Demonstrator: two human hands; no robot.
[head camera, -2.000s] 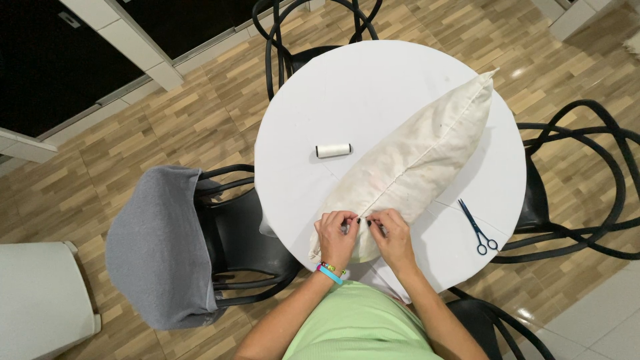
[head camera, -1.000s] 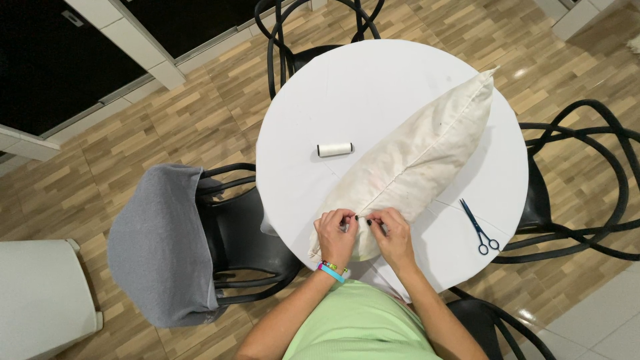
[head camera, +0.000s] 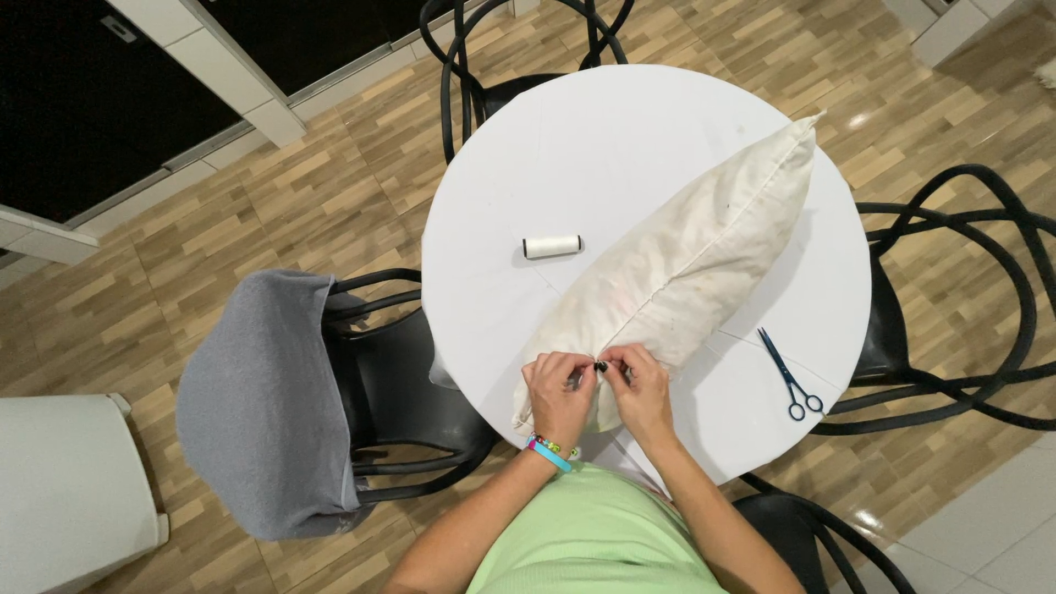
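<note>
A long cream fabric cushion (head camera: 685, 256) lies diagonally across the round white table (head camera: 487, 181), its seam facing up. My left hand (head camera: 561, 392), with bracelets at the wrist, pinches the cushion's seam near its lower end. Right beside it, my right hand (head camera: 639, 388) pinches the same seam, the fingertips of both hands meeting. Whether a needle is between the fingers cannot be seen. A spool of white thread (head camera: 552, 247) lies on its side to the left of the cushion. Dark scissors (head camera: 789, 374) rest right of the cushion, blades slightly apart.
Black chairs with looped backs stand around the table, at the left (head camera: 404, 400), top (head camera: 516, 91), right (head camera: 883, 330) and lower right (head camera: 775, 528). A grey cloth (head camera: 264, 404) covers the left chair's back. A white piece of furniture (head camera: 74, 487) stands at the lower left.
</note>
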